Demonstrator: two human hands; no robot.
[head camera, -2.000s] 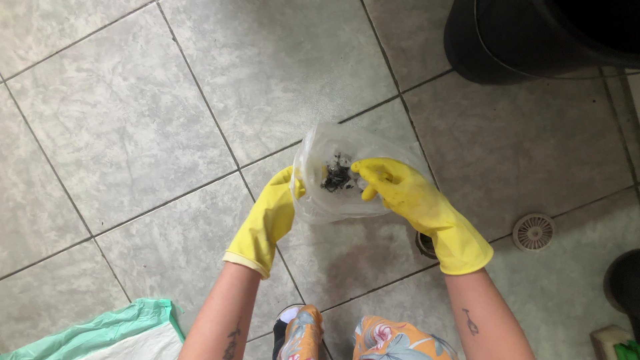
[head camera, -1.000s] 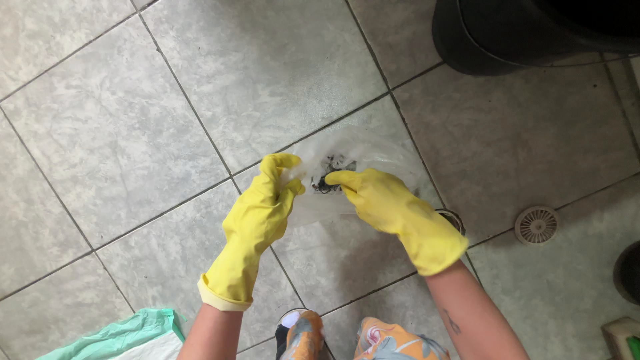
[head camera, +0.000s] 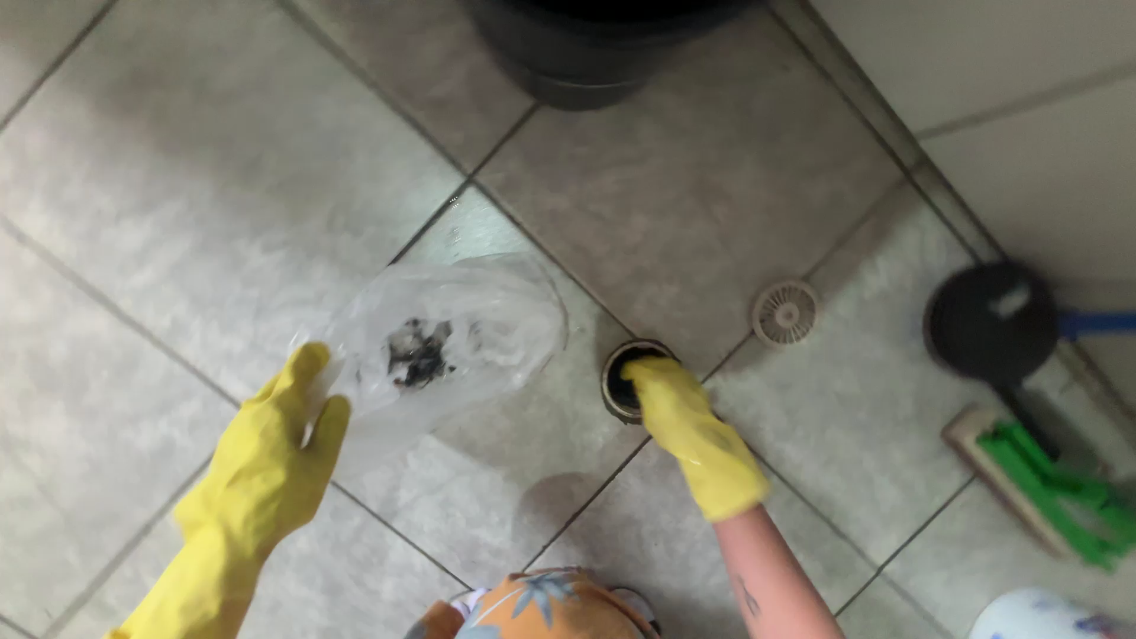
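My left hand (head camera: 280, 444), in a yellow rubber glove, pinches the left edge of a clear plastic bag (head camera: 497, 311) lying on the tiled floor. Dark, wet debris (head camera: 420, 353) shows inside the bag. To the right of the bag is a round open floor drain (head camera: 612, 382) with a dark inside. My right hand (head camera: 679, 422), gloved the same way, reaches into it; the fingertips are hidden in the hole, so what they hold cannot be seen. A round slotted drain cover (head camera: 786, 314) lies on the tiles right of the drain.
A black bucket (head camera: 577, 80) stands at the top. At the right are a round black object (head camera: 991, 321) beside a blue handle (head camera: 1096, 323), and a green-backed scrub brush (head camera: 1056, 493). A white container (head camera: 1034, 617) with coloured marks is at the lower right, near the wall side.
My right hand has left the debris in the bag and moved right, into the drain. My left hand still holds the bag's edge. The view has shifted to the right.
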